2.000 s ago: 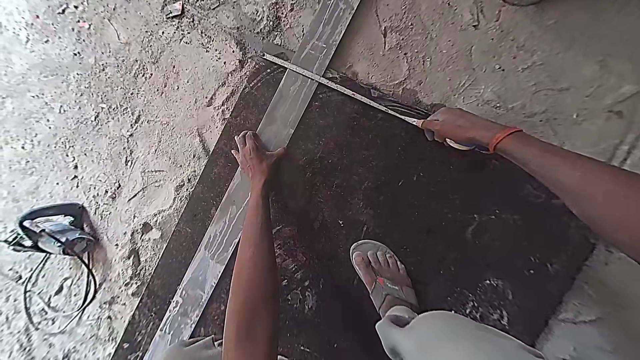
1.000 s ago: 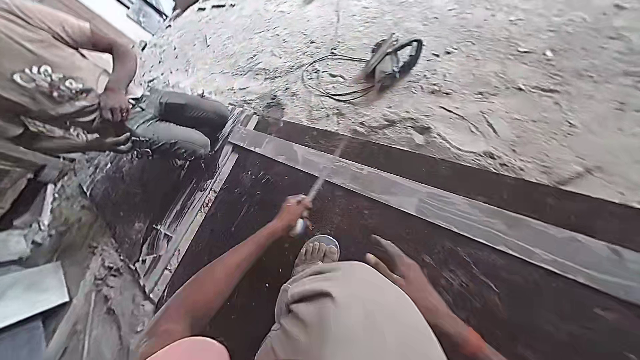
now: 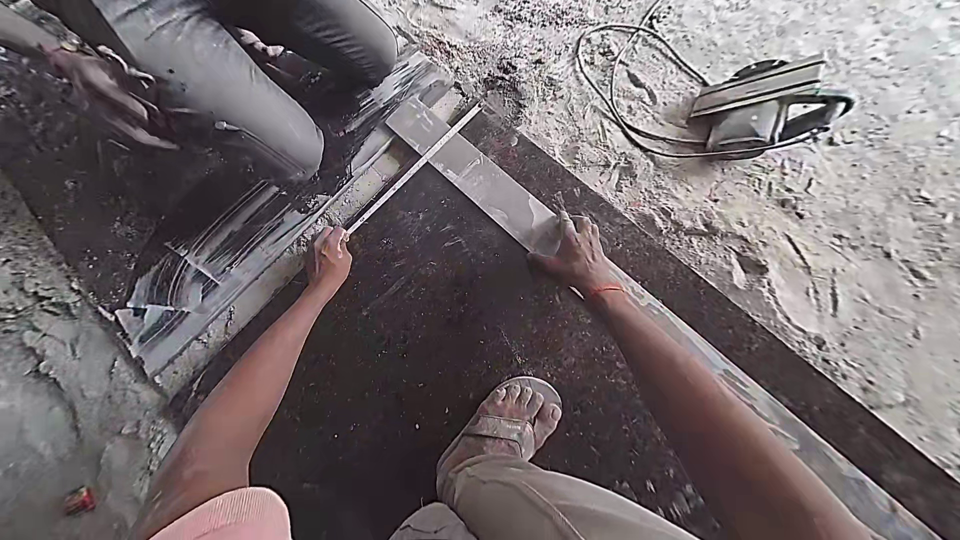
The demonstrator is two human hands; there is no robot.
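Observation:
My left hand [image 3: 330,259] holds the near end of a thin, marked measuring tape [image 3: 412,171]. The tape lies crosswise over a long, flat grey bar [image 3: 480,184], near the bar's far end, and reaches the edge of the dark board [image 3: 420,300]. On the bar, my right hand [image 3: 577,251] rests with the thumb at one edge and the fingers across the other side; an orange-red band is round its wrist. The bar runs diagonally on the board down to the lower right, partly hidden by my right forearm.
A corded power saw [image 3: 757,120] lies on the dusty ground at the upper right, its cable [image 3: 615,112] looped beside it. Another person [image 3: 255,97] kneels at the upper left on a second dark board [image 3: 82,232]. My sandalled foot [image 3: 517,420] stands on the near board.
The tape was in my right hand two seconds ago, with my left on the bar; now the left holds the tape. My right hand, off the bar one second ago, is on it. The view has turned strongly.

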